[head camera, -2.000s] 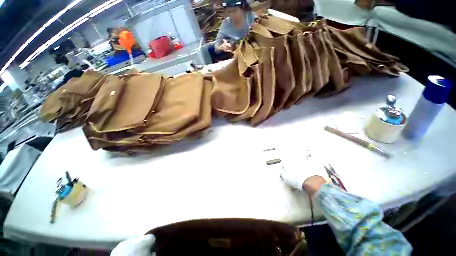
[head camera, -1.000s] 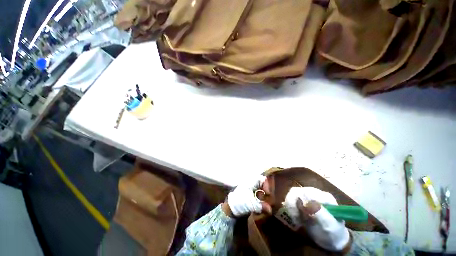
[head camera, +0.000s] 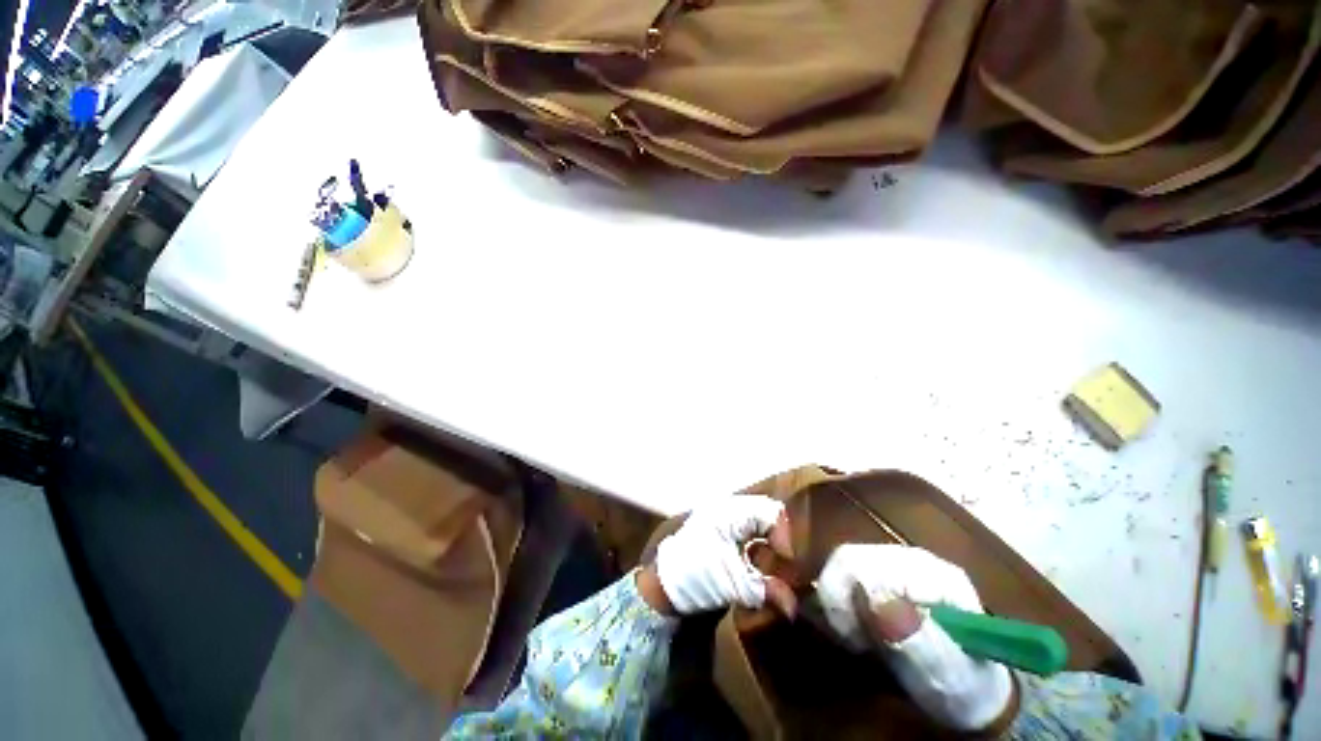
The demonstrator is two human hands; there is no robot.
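A brown bag lies open at the near table edge, its dark inside facing up. My left hand, in a white glove with bare fingertips, pinches the bag's left rim beside a small brass ring. My right hand, also gloved, is closed around a tool with a fat green handle over the bag's mouth. The handle points right. The tool's tip is close to my left fingertips, but I cannot tell whether it touches the bag.
Piles of brown bags lie along the far side of the white table. A cream pot stands at the left. A yellowish block, a slim corded tool, a yellow tool and snips lie right. More brown pieces are below left.
My right hand has taken hold of the green-handled tool, and my left hand has moved to the bag's rim. The view has turned down and left. Over the last second the hands moved little.
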